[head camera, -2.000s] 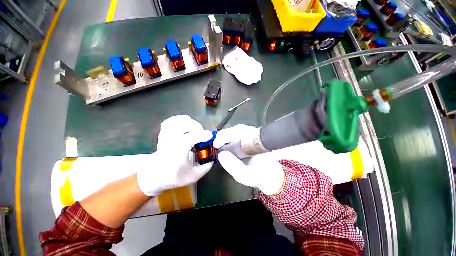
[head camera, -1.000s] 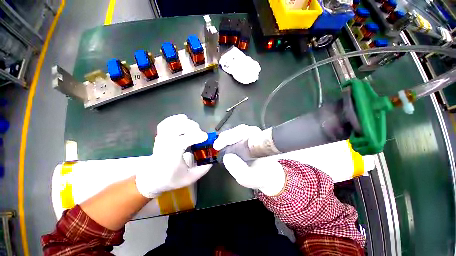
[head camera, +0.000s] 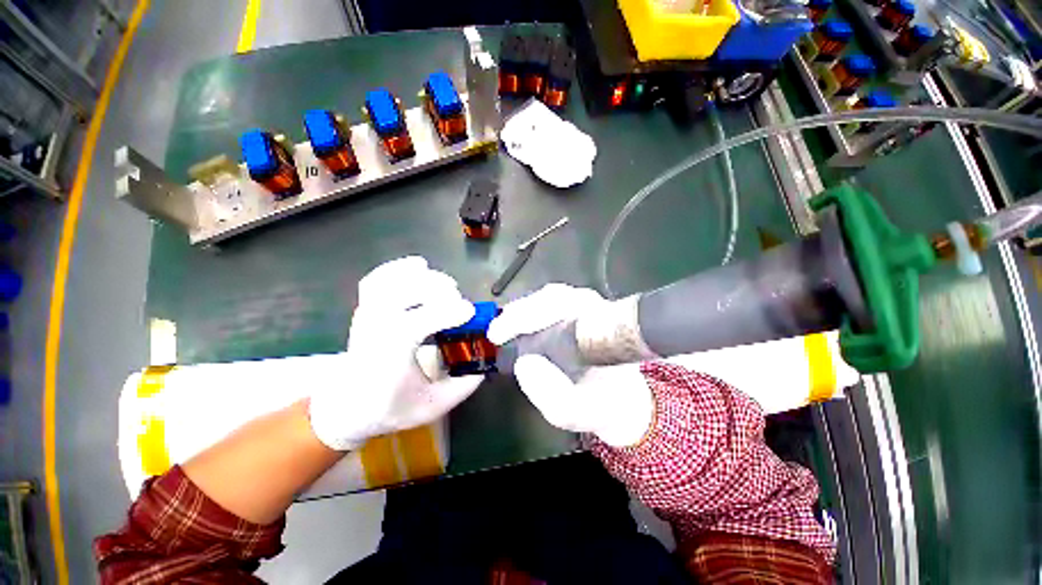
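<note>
My left hand (head camera: 394, 354), in a white glove, holds a blue-topped coil (head camera: 466, 345) with copper windings between thumb and fingers above the mat. My right hand (head camera: 571, 354), also gloved, grips the front of the grey glue syringe (head camera: 731, 303), which lies nearly level and points left at the coil. Its tip is at or close to the coil's right side; contact is hard to see. The green adapter cap (head camera: 886, 280) sits on the syringe's rear end, with a clear hose leading off right.
A metal fixture (head camera: 354, 185) holds several blue-topped coils at the back left. A black-topped coil (head camera: 480, 210), a small tool (head camera: 529, 256) and a crumpled white cloth (head camera: 551, 145) lie on the mat. White armrests (head camera: 251, 400) run along the front edge. A conveyor (head camera: 971, 377) is at the right.
The syringe's rear end and green cap have shifted right and slightly down. The coil now shows more of its side in my left hand. Both hands stay nearly in place.
</note>
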